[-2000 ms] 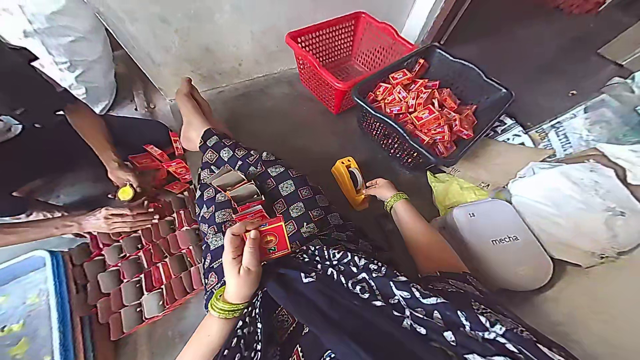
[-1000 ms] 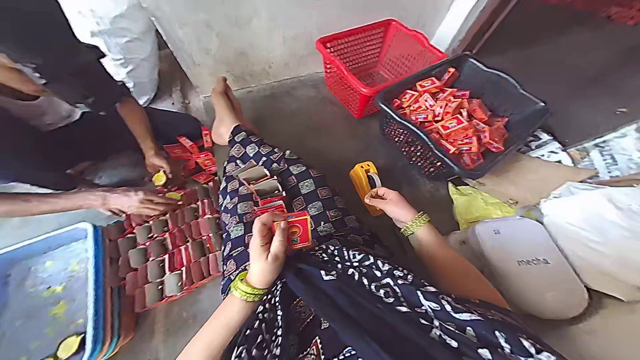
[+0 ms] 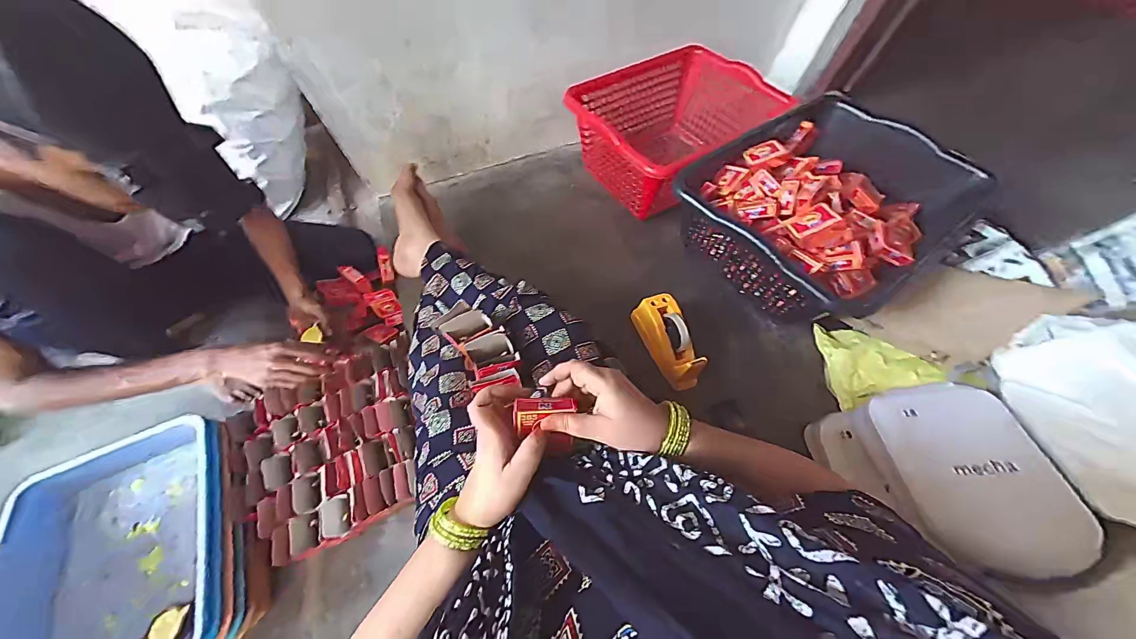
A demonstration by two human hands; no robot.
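Note:
Above my lap, my left hand point(image 3: 500, 453) and my right hand point(image 3: 608, 410) both grip a small red printed box point(image 3: 543, 414), one at each side. Several small boxes with grey-brown faces point(image 3: 490, 349) rest on my patterned trouser leg, just beyond my left hand. The yellow tape dispenser point(image 3: 661, 342) stands on the floor beyond my right hand, not touched by it. Whether a strip of tape is between my fingers, I cannot tell.
A black basket point(image 3: 754, 266) of red packets stands at the right, against a red basket point(image 3: 612, 151). At the left, a co-worker's hands point(image 3: 266, 366) are over rows of small boxes point(image 3: 306, 493), beside a blue tray point(image 3: 213, 532). A lidded container point(image 3: 985, 479) lies at the right.
My right hand has left the tape dispenser and come to the red box in my left hand. The box's broad printed face showed before; now a narrow side faces up.

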